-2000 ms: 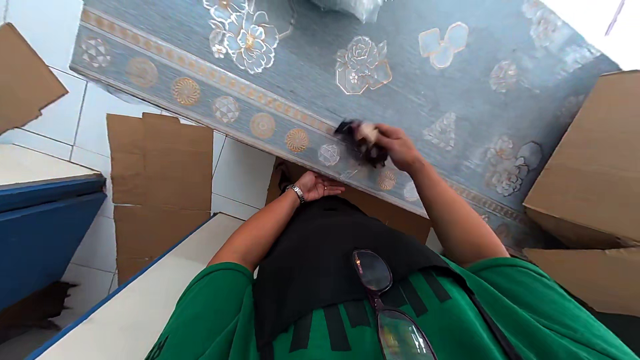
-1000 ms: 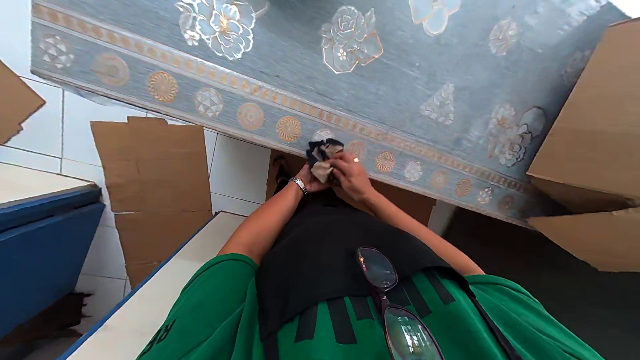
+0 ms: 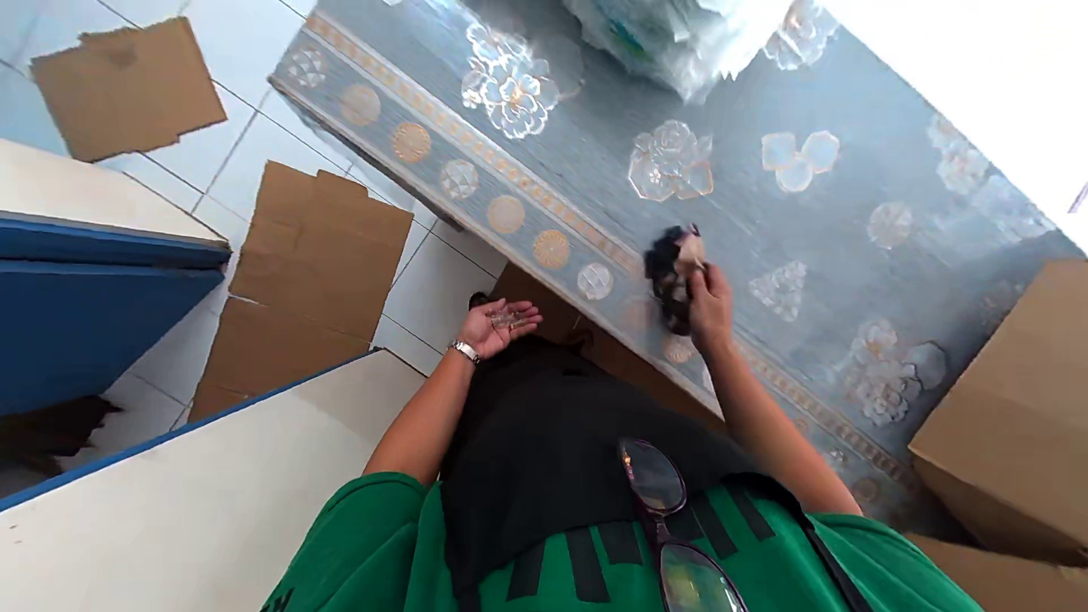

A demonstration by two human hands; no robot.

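My right hand grips a bunched dark and pale cloth over the near part of a table covered with a blue-grey floral tablecloth. Palm up beside the table's near edge is my left hand, its fingers spread. A few small clear pieces lie on that palm; what they are cannot be told. The left wrist wears a metal watch.
A clear plastic bag lies at the table's far side. Cardboard boxes stand at right. Flat cardboard lies on the tiled floor, near a white, blue-edged surface at lower left.
A second ago both hands were together at the cloth by the table edge. My right hand has since moved away to the right with the cloth, over the table; my left palm now shows.
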